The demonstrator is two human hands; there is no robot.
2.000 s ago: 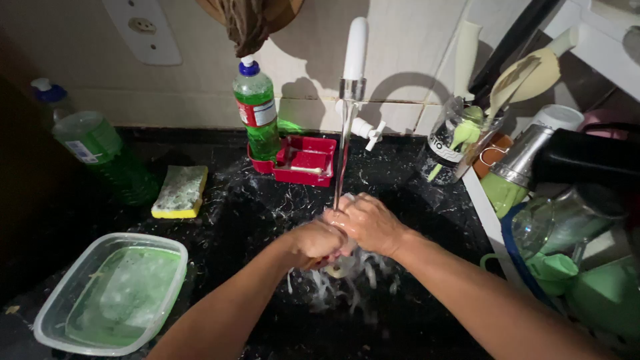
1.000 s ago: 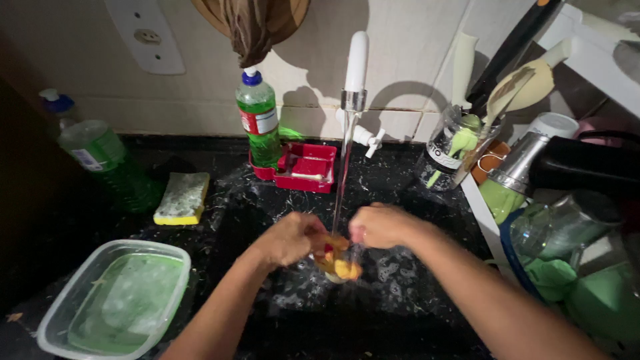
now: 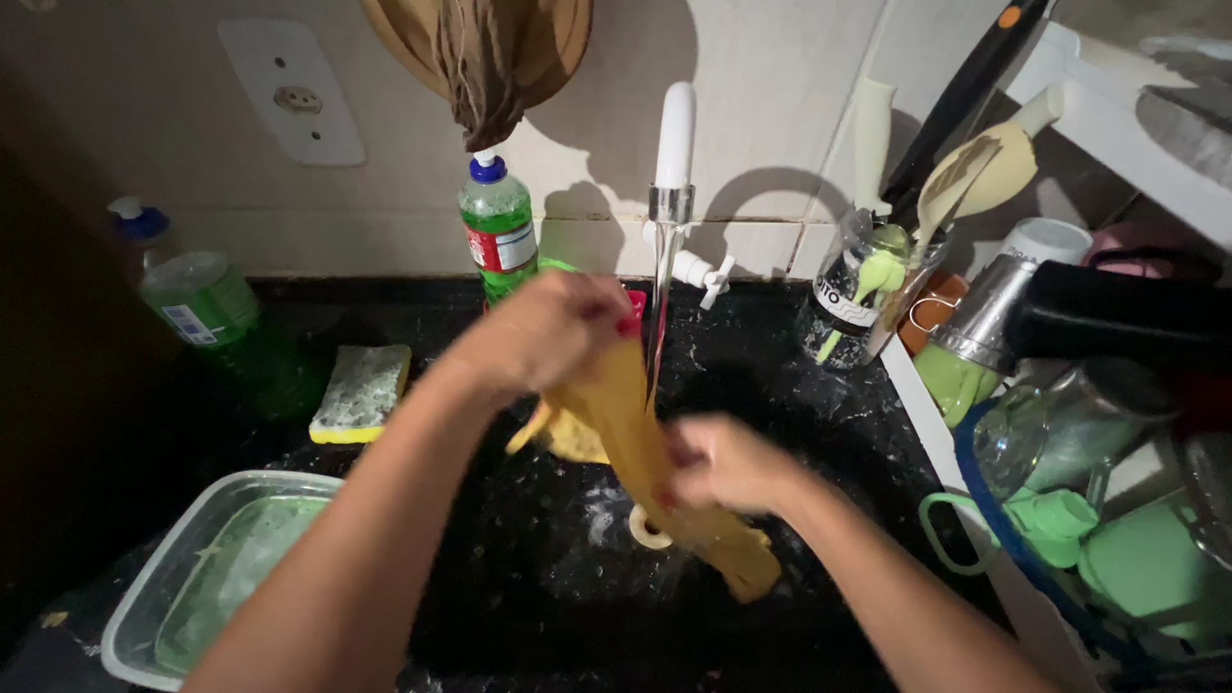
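Observation:
My left hand [image 3: 553, 332] is raised before the green soap bottle [image 3: 498, 231] and pinches the upper end of a wet yellow cloth [image 3: 626, 414]. Lower and to the right, my right hand [image 3: 727, 462] grips the same cloth partway down, blurred by motion. The cloth's lower end hangs over the black sink, past the pale drain ring [image 3: 647, 529]. Another yellow piece [image 3: 573, 435] shows behind it; whether it is the same cloth I cannot tell. Water runs from the white faucet [image 3: 677, 144] just behind the cloth.
A yellow sponge [image 3: 361, 390] lies left of the sink, near a plastic tub [image 3: 144, 587] of green soapy stuff and a second green bottle [image 3: 217, 318]. At right stand a jar of utensils [image 3: 847, 308] and a dish rack [image 3: 924, 414] with cups. A small tap [image 3: 707, 274] is on the wall.
The hands, close together under the water two seconds ago, have parted. My left hand has risen, and the yellow cloth, bunched one second ago, is now stretched long between them.

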